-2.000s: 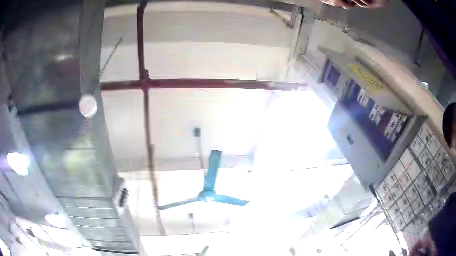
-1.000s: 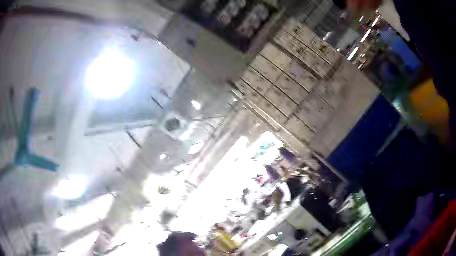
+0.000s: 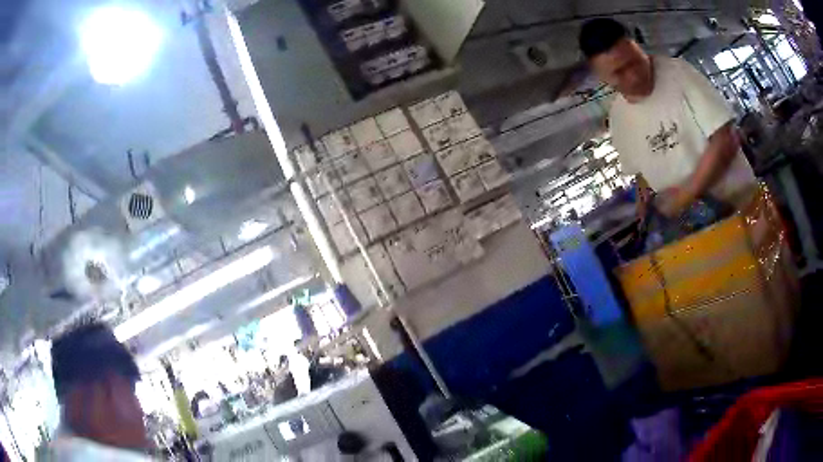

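Neither of my hands can be made out in the head view. Nearest in front of me, at the bottom right, is a red plastic crate (image 3: 758,408), cut off by the frame edge. A purple fabric piece (image 3: 657,437) shows to the left of it. Behind them stands a large brown carton (image 3: 708,329) with yellow material (image 3: 690,263) over its upper part. A person in a pale T-shirt (image 3: 672,135) stands behind the carton with the arms reaching down to its top.
A pillar with posted paper sheets (image 3: 406,185) and a blue lower part (image 3: 487,320) stands mid-view, an open electrical box (image 3: 374,45) above it. Another person's head (image 3: 95,374) is at the lower left. A pale cabinet (image 3: 298,424) and a green-edged surface (image 3: 514,439) are low down.
The view has swung down and right from the ceiling and fan. The pillar has shifted left in the picture, and the carton and the person behind it have come into view.
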